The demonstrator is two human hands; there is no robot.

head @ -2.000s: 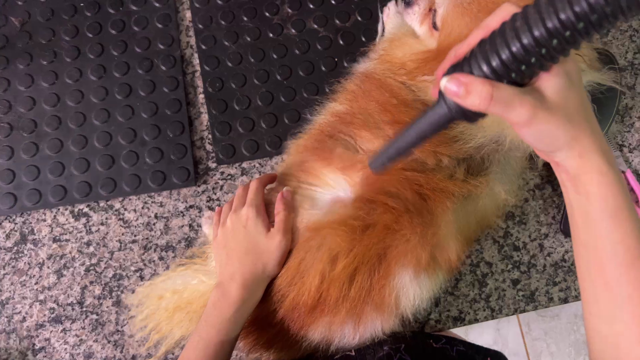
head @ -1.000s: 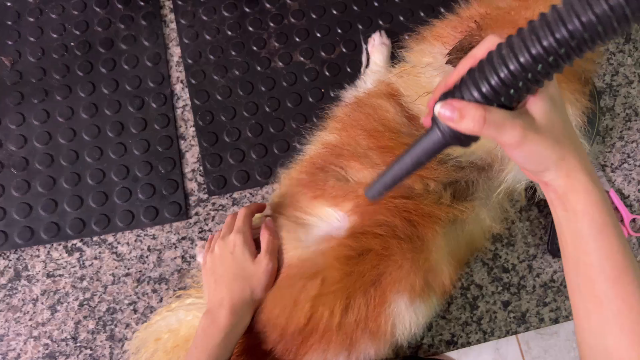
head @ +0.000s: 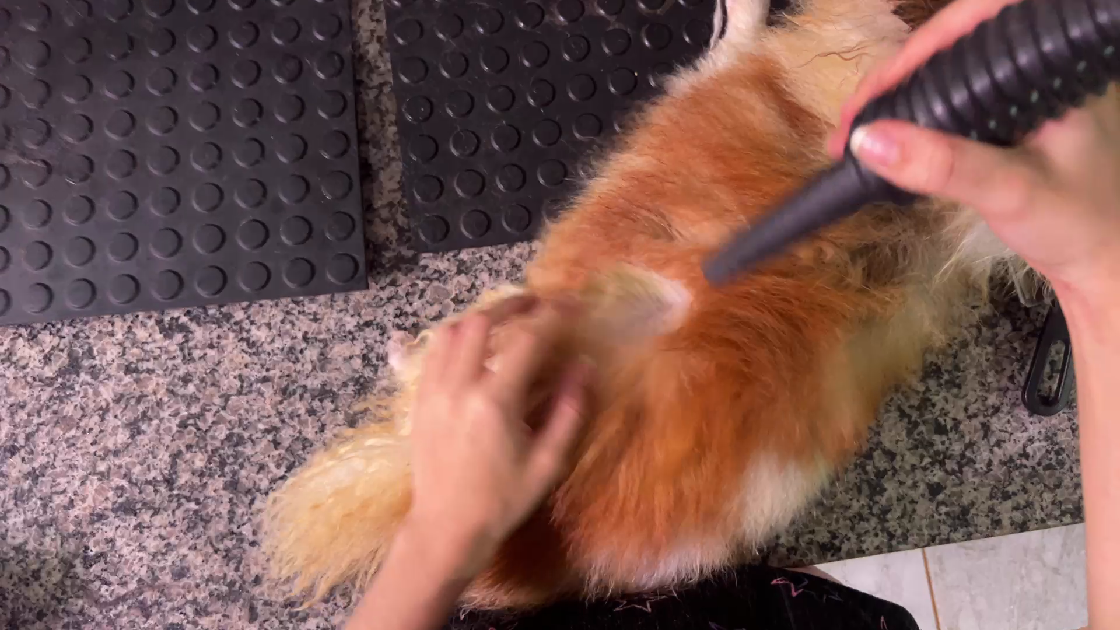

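An orange and cream long-haired dog [head: 700,376] lies across the granite surface, its head out of view at the upper right. My right hand [head: 989,175] grips the black ribbed hose of a blower [head: 989,79], whose tapered nozzle [head: 787,223] points down and left at the fur of the back. Around the nozzle tip the fur is parted, with a pale patch beside it. My left hand [head: 490,402], blurred, is at the dog's rear near the base of the pale tail [head: 350,499]; its fingers are bent, and whether they grip fur is unclear.
Two black studded rubber mats [head: 175,166] [head: 516,114] lie on the granite countertop [head: 175,437] beyond the dog. A black handle with a slot [head: 1047,367] rests near the right edge. Dark patterned clothing [head: 700,604] borders the counter at the bottom, with floor tiles [head: 1006,577] beside it.
The dog's head, partly visible two seconds ago, is now out of view. My left hand's fingers have shifted and blurred at the dog's rear. The nozzle remains over the back.
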